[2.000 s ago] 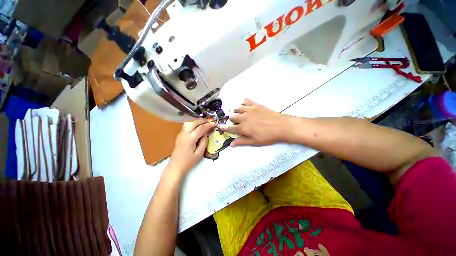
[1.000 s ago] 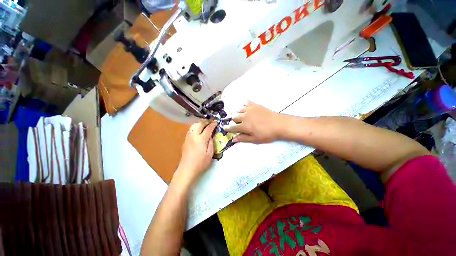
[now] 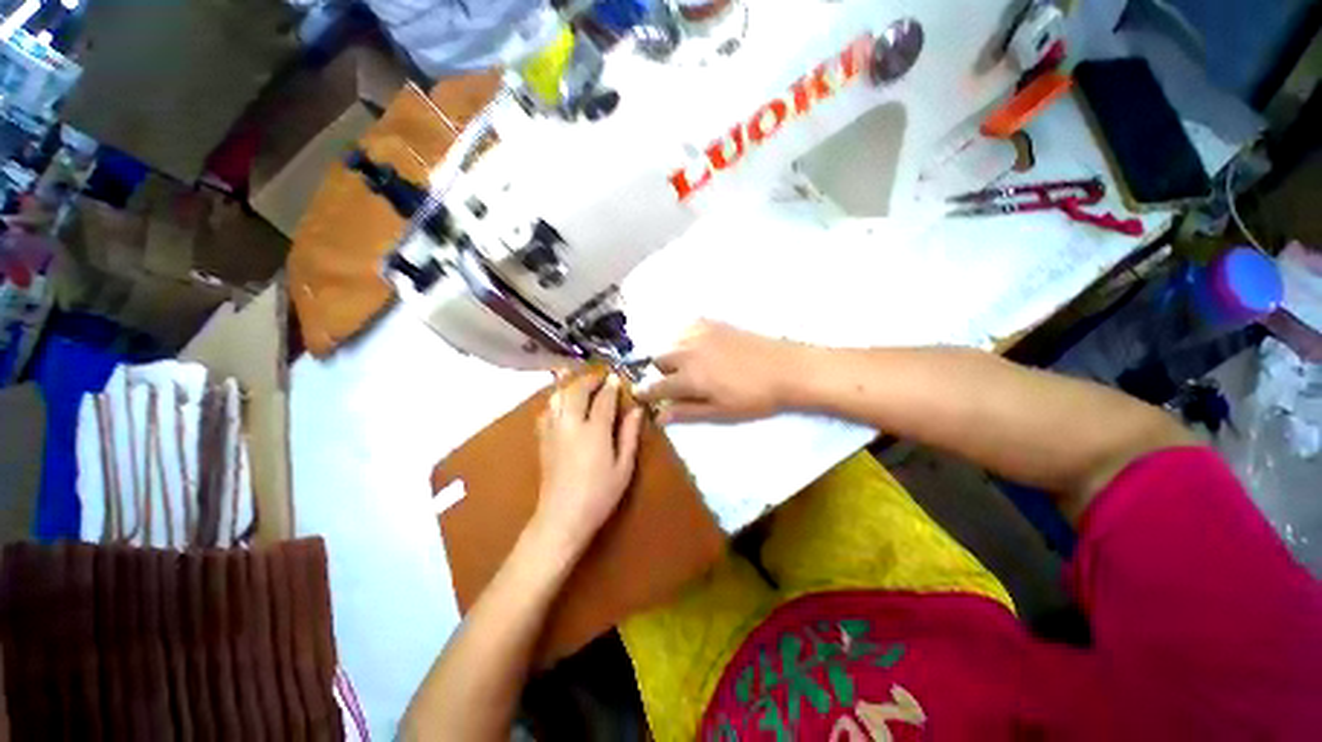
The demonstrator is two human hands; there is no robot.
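A tan-orange leather panel (image 3: 493,536) lies under my left forearm, its far corner at the presser foot (image 3: 606,336) and its near edge at the table's front edge. A small white tab (image 3: 450,496) shows on its left edge. My left hand (image 3: 587,442) lies flat on the panel, fingertips beside the presser foot. My right hand (image 3: 718,374) is at the panel's right edge by the needle, fingertips close to the left ones. The needle point and the throat plate are hidden by fingers and leather.
The white sewing machine (image 3: 653,203) arches over the back. Tan-orange pieces (image 3: 341,268) lie behind its head. Red-handled snips (image 3: 1066,196), an orange tool (image 3: 1027,105) and a black phone (image 3: 1138,131) are at right. Backing panels (image 3: 160,449) and dark brown panels (image 3: 160,638) stand at left.
The leather panel has turned and come toward me, from behind my left hand to under my forearm. It now covers the yellowish throat plate, and the white tab shows. The camera view has shifted.
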